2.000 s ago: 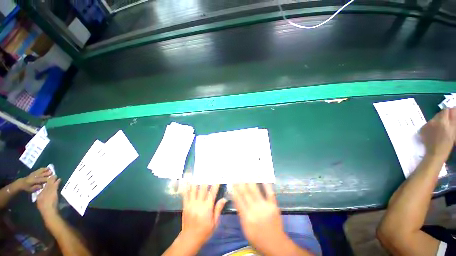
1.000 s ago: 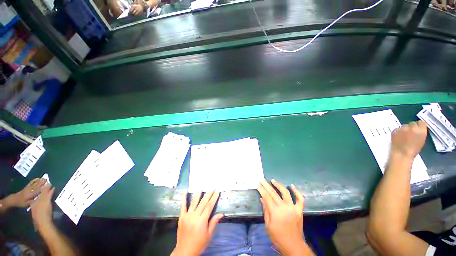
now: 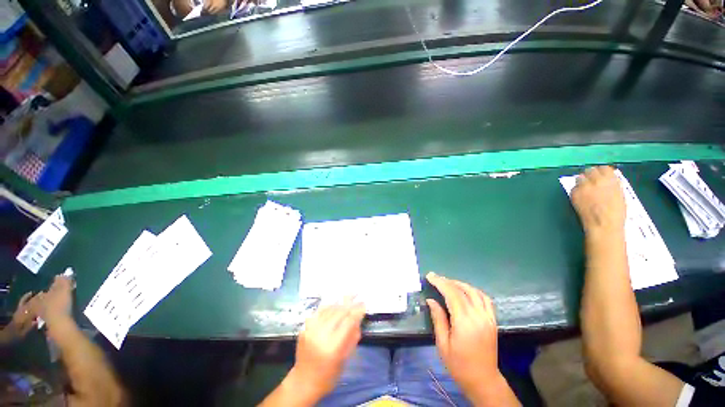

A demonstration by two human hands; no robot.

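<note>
A stack of white unfolded sheets (image 3: 359, 250) lies on the green worktop in front of me. One sheet (image 3: 387, 304) sticks out below the stack's near edge. My left hand (image 3: 328, 342) is on this sheet's near left part, fingers bent over it; its underside grip is hidden. My right hand (image 3: 465, 322) is open and empty, just right of the sheet's near corner, thumb and fingers apart. A pile of narrower folded leaflets (image 3: 266, 245) lies slanted just left of the stack.
Printed sheets (image 3: 151, 270) and small folded leaflets (image 3: 44, 241) lie at left, near a neighbour's hands (image 3: 52, 302). At right, a neighbour's arm (image 3: 608, 262) crosses a printed sheet (image 3: 648, 246), beside a leaflet bundle (image 3: 693, 200). A white cable (image 3: 509, 49) hangs over the belt.
A sheet now projects from the stack toward me. My left hand has moved right onto it and bent its fingers. My right hand has come off the stack's edge. The right neighbour's hand moved left.
</note>
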